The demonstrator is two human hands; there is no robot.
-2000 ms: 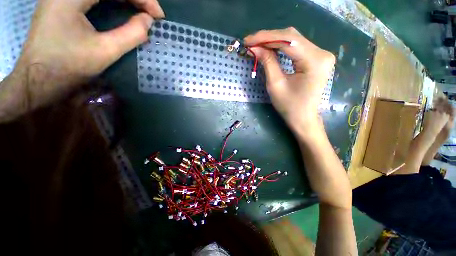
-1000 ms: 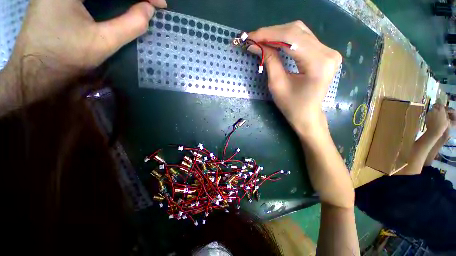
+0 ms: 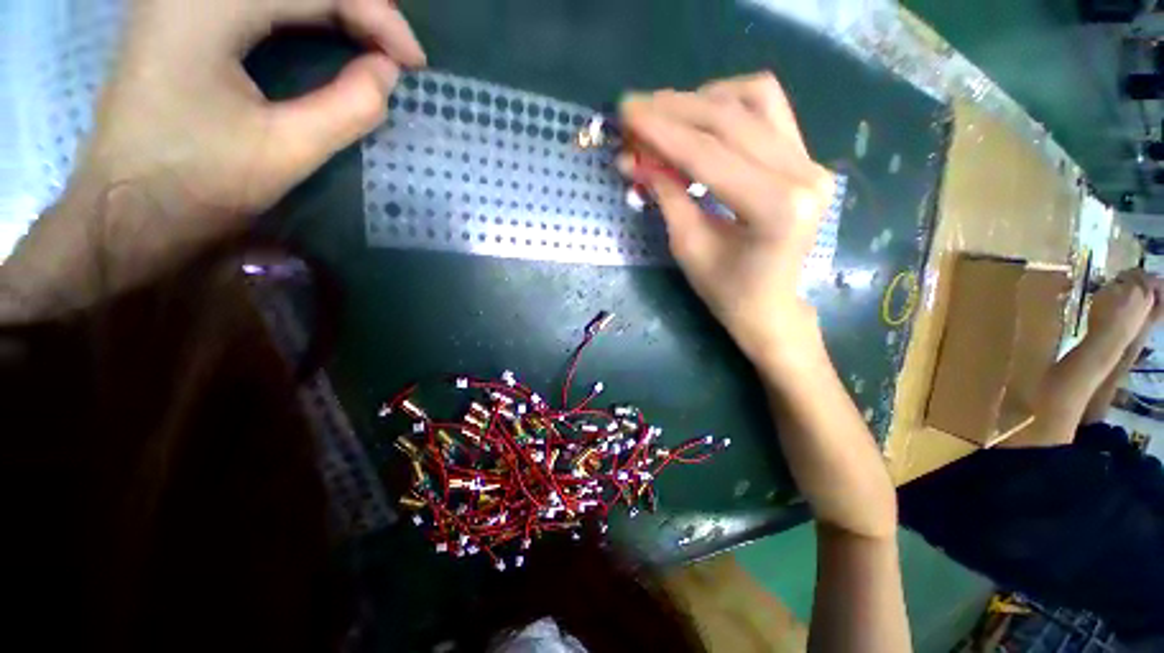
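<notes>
A grey perforated plate (image 3: 498, 191) with rows of round holes lies on the dark green mat. My left hand (image 3: 243, 115) is at its upper left corner, thumb and index fingertips close together there; whether they pinch the plate is unclear. My right hand (image 3: 740, 191) is over the plate's right part, slightly blurred. It holds wired components, with brass-coloured ends (image 3: 591, 132) at the fingertips and red leads with white connectors below the fingers. A loose pile of wired components (image 3: 523, 472) lies nearer my body. One component (image 3: 600, 324) lies apart above the pile.
Whitish perforated sheets (image 3: 51, 115) lie at the far left. A yellow loop (image 3: 900, 297) is on the mat at right. An open cardboard box (image 3: 977, 344) stands on a tan cardboard sheet (image 3: 996, 191). Another person's forearms (image 3: 1098, 338) are at the far right.
My right hand has turned, its fingers now more curled over the plate, and the red leads have swung in under them. My left hand stays at the plate's corner.
</notes>
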